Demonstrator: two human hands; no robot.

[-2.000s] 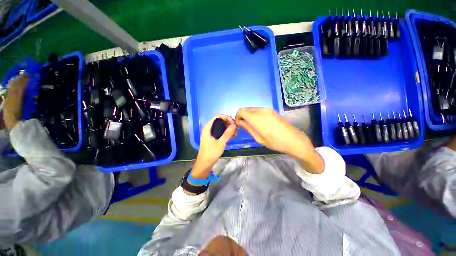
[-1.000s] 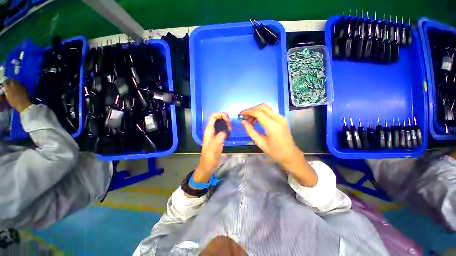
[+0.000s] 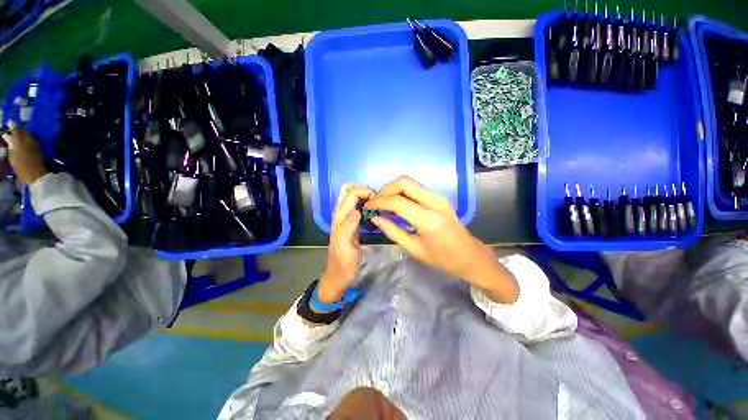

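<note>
My left hand (image 3: 346,238) holds a small black plastic housing (image 3: 367,223), mostly hidden between the fingers, over the near edge of the blue centre tray (image 3: 394,123). A bit of green shows at the housing. My right hand (image 3: 422,225) reaches across from the right, its thumb and fingertips at the housing; whether a separate small part is between them is hidden. Two black units (image 3: 430,45) with thin silver tips lie at the top of the centre tray. A clear parts box (image 3: 505,115) full of green and silver pieces stands right of it.
The right blue tray (image 3: 619,135) has rows of black units at top and bottom. Left blue trays (image 3: 283,180) are heaped with jumbled black parts. A neighbour's hand (image 3: 25,154) is at the far left. A neighbour's sleeve (image 3: 726,279) shows at right. A grey bar (image 3: 193,25) crosses the top left.
My right hand, apart from my left a second ago with a small piece at its fingertips, has moved left to the housing. Green now shows there. The view has shifted slightly.
</note>
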